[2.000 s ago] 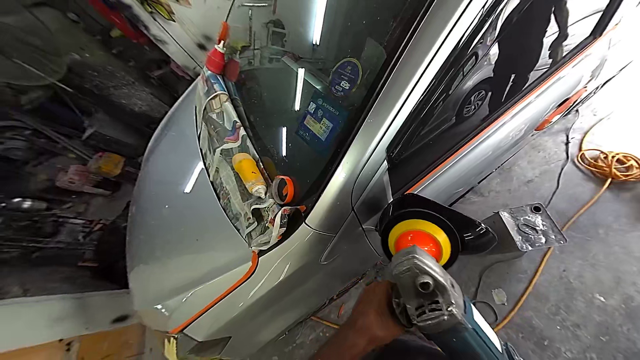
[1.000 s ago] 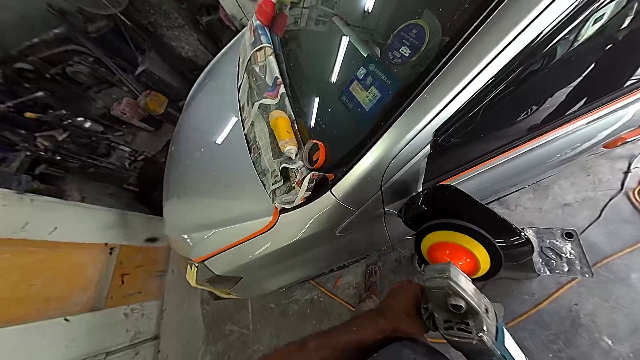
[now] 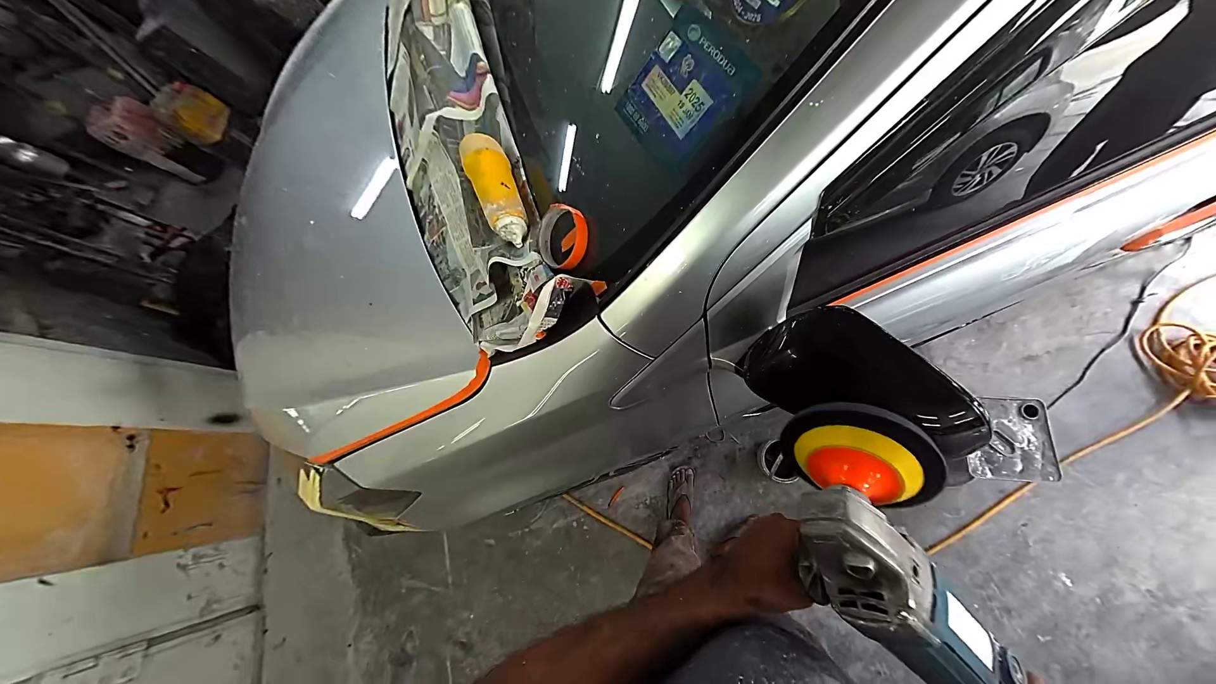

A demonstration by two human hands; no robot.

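My left hand [image 3: 765, 562] is closed around the side handle, at the metal head of a rotary polisher [image 3: 869, 560]. The polisher's round pad [image 3: 863, 456], with an orange hub, yellow ring and dark rim, stands beside the car's black side mirror [image 3: 855, 366]; whether they touch I cannot tell. Of my right hand only a sliver shows at the bottom edge, by the rear of the polisher's body; its grip is hidden. A yellow squeeze bottle [image 3: 494, 185] and a roll of orange tape [image 3: 565, 237] lie on newspaper [image 3: 446, 190] at the base of the windscreen [image 3: 608, 142].
The silver car's fender [image 3: 532, 418] and bonnet [image 3: 313, 247] fill the middle and left, with orange tape along the seam. A coiled orange hose [image 3: 1183, 351] lies on the concrete floor at right. A metal plate [image 3: 1016, 442] is behind the mirror. Cluttered parts lie at upper left.
The view has shifted, bringing more of the boards at lower left into sight. My left hand still holds the polisher, with the pad beside the side mirror as before.
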